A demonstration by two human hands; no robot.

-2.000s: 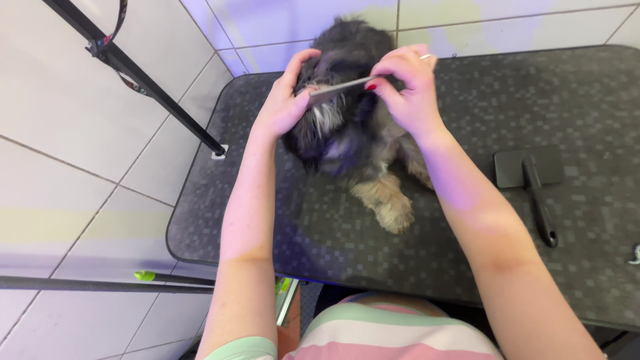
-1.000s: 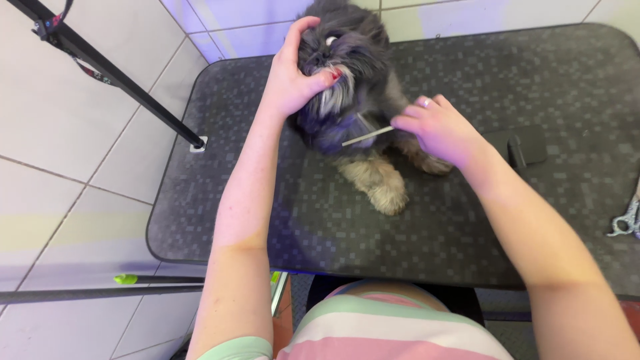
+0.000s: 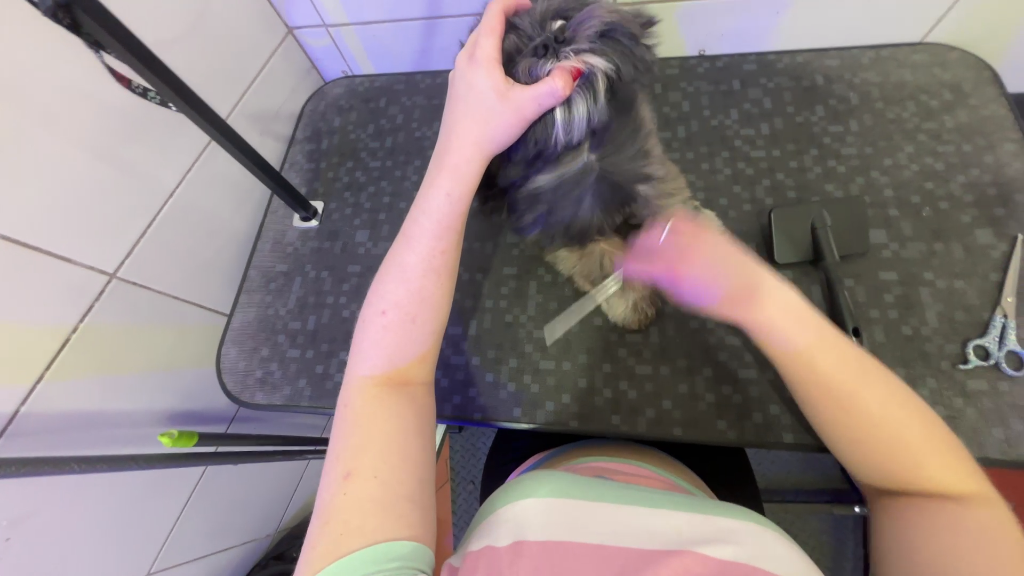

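Observation:
A small grey and black dog [image 3: 592, 176] with tan legs sits on the dark grooming table [image 3: 360, 320], its face toward me. Around the side of its head and under its chin is my left hand [image 3: 500, 92], thumb by the whitish beard. Blurred by motion, my right hand [image 3: 688, 260] grips a metal comb [image 3: 584, 308], which points down and left in front of the dog's forelegs. The comb's near end is hidden in my fingers.
Right of my right hand lies a black slicker brush [image 3: 824, 240]; scissors [image 3: 1000, 328] with patterned handles lie at the far right. A black grooming arm [image 3: 216, 136] rises at the table's left corner. Tiled wall [image 3: 416, 44] stands behind.
My right hand has moved with the comb from the dog's face, past its chest, down to the forelegs. The dog's head, held by my left hand, is now tilted up. The view has shifted.

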